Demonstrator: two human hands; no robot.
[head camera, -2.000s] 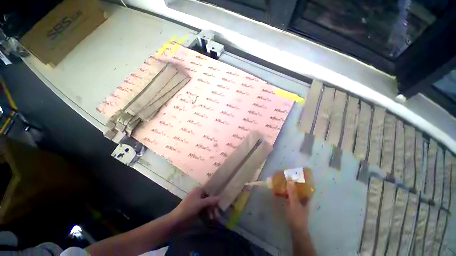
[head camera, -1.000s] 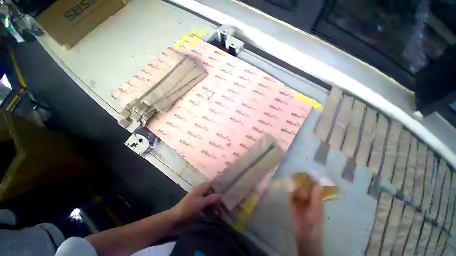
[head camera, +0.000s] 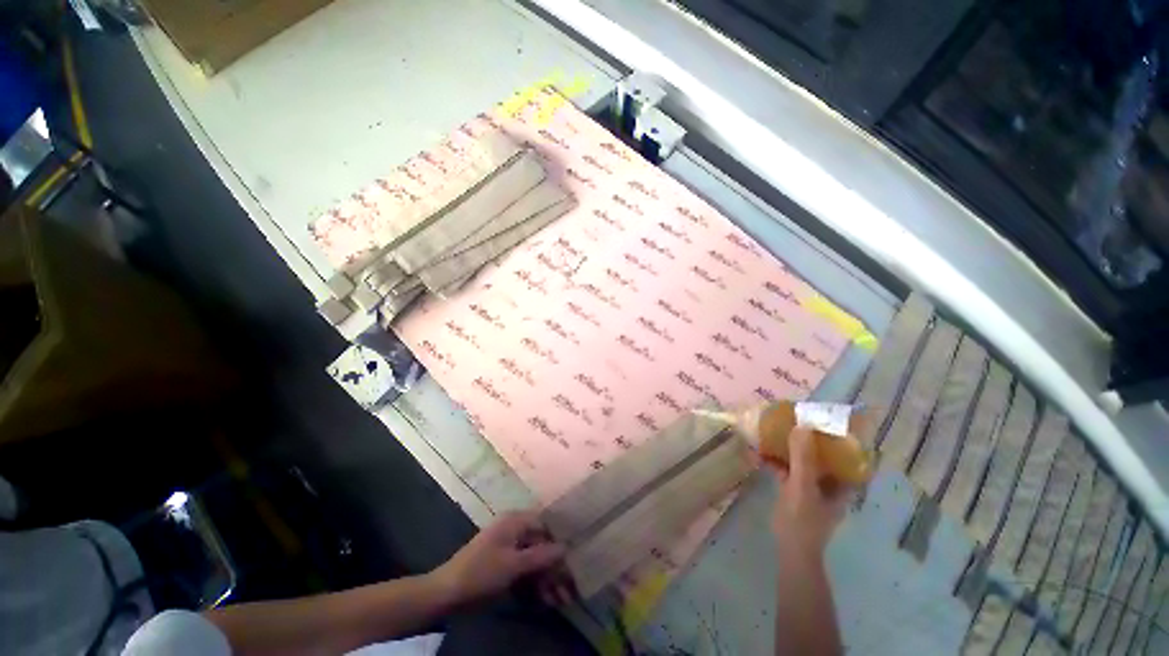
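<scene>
My left hand (head camera: 519, 556) holds the near end of a beige-grey zipper strip (head camera: 654, 500), which has a dark line along its middle. The strip lies slantwise over the near right corner of the pink sheet (head camera: 603, 372). My right hand (head camera: 810, 493) grips the amber glue bottle (head camera: 831, 446) with a white label. Its pale nozzle points left, with the tip at the strip's far end. Whether the tip touches the strip, and whether glue comes out, I cannot tell.
A fanned pile of strips (head camera: 468, 228) lies on the sheet's far left. Laid-out strips (head camera: 994, 468) stand in rows at the right by the window. Metal brackets (head camera: 651, 118) sit beside the sheet. Yellow tape (head camera: 840, 323) is at its edges. A cardboard box (head camera: 237, 28) is at upper left.
The bottle in my right hand has moved from near the strip's close end, out to the right, then to its far end. My left hand still holds the strip. The camera view has shifted.
</scene>
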